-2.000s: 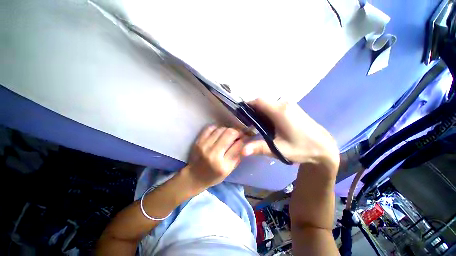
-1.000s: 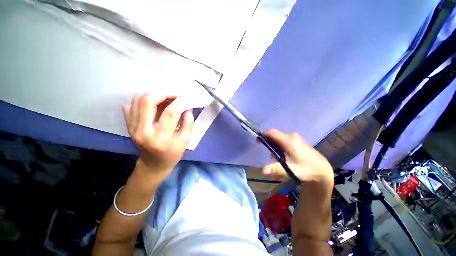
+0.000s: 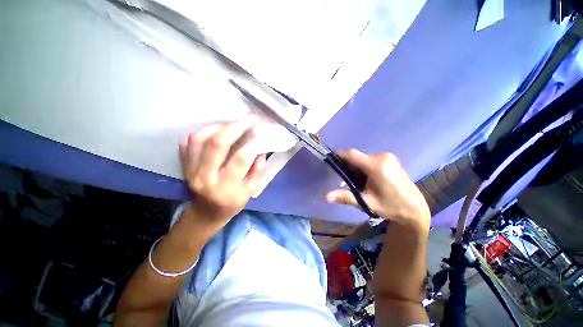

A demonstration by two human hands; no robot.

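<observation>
My right hand (image 3: 383,188) is shut on the black handles of the tailor's shears (image 3: 307,140). The long silver blades point up and left over the edge of the off-white cloth (image 3: 83,83), near a corner of the upper cloth layer. My left hand (image 3: 220,166) lies on the cloth left of the blades, fingers bent, with a lifted cloth edge at its fingertips. Whether the fingers pinch that edge or only press on it cannot be told.
The purple table (image 3: 409,96) shows right of the cloth. A small white offcut (image 3: 490,14) lies at the top right. Black hoses (image 3: 530,150) run along the right side. A red object (image 3: 341,271) and clutter are on the floor below. The lower left is dark.
Since one second ago, the shears' blades reach further over the cloth, and my left hand sits slightly further right. Two seconds ago my hands were close together at the shears.
</observation>
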